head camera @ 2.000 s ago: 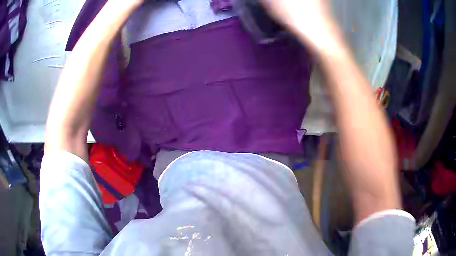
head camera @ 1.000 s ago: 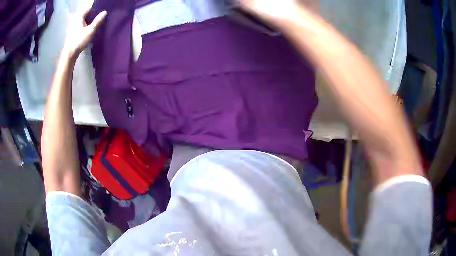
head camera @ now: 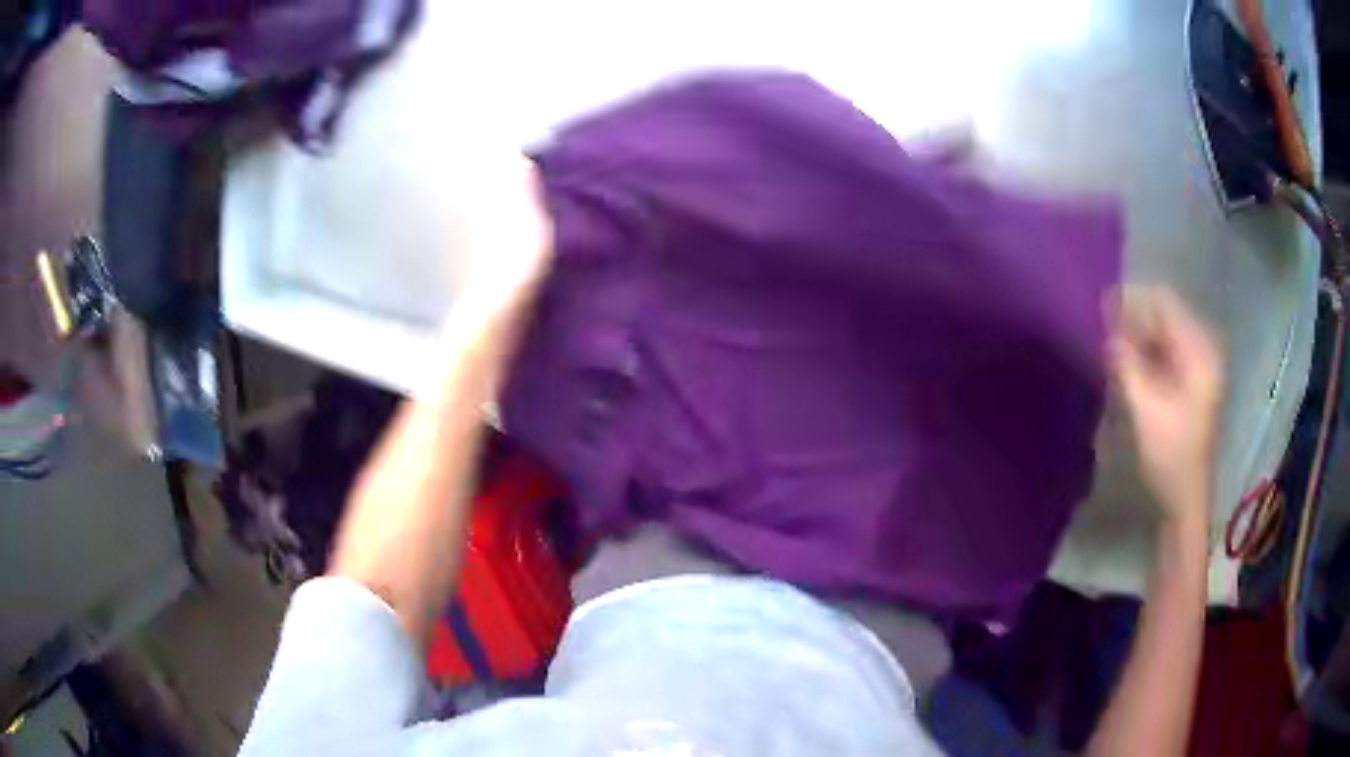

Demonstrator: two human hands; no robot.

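The purple garment panel [head camera: 829, 355] lies bunched and lifted over the table's front edge, blurred by motion, with its near part hanging against the wearer. My left hand [head camera: 518, 244] is at the panel's left edge, badly blurred and washed out, so its grip is unclear. My right hand [head camera: 1167, 355] pinches the panel's right edge. The steam iron [head camera: 1251, 111] sits parked at the far right end of the table, away from both hands.
The whitish pressing table [head camera: 356, 296] runs under the work. A purple garment stack [head camera: 252, 45] is at the far left. Snips with reddish loop handles [head camera: 1256, 521] lie at the right table corner. A red bundle [head camera: 511, 569] is below the table edge. A hose [head camera: 1310, 503] hangs at right.
The right hand has left the dark iron, now parked at right, and taken the panel's right edge. The left hand has moved to the panel's left edge. The panel has been lifted and bunched; the view has shifted.
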